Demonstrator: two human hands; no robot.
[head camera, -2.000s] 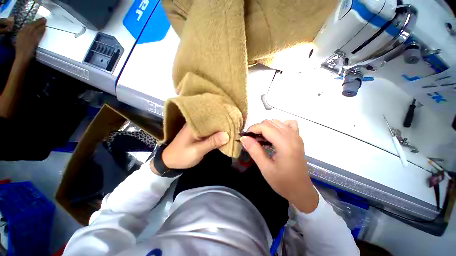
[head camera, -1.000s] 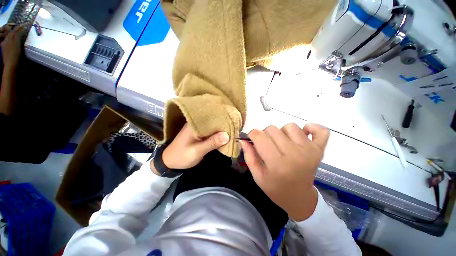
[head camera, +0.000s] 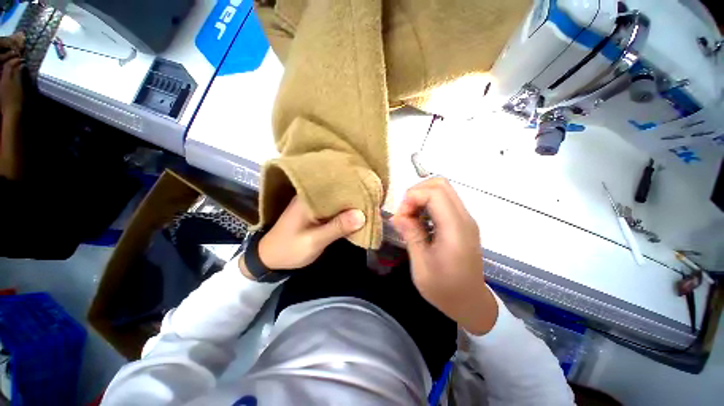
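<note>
A tan woolly jacket (head camera: 429, 47) lies over the white table, with its sleeve (head camera: 337, 87) running towards my lap. My left hand (head camera: 298, 238) grips the doubled cuff (head camera: 321, 178), with the thumb on top near the seam and the other fingers inside and hidden. My right hand (head camera: 444, 246) is just right of the cuff edge, thumb and forefinger pinched together and blurred. A small dark tool, mostly hidden, shows between these fingers; its kind is unclear.
A white sewing machine head (head camera: 587, 55) stands at the right. A black-handled tool (head camera: 645, 181), a thin pale tool (head camera: 625, 226) and small metal parts (head camera: 641, 222) lie beside it. A cardboard box (head camera: 131, 246) is below left; another person's arm (head camera: 11, 111) is far left.
My right hand first opened out to the right with its fingers spread, then drew in again and now sits slightly off the cuff edge. My left hand and the cuff have stayed in place.
</note>
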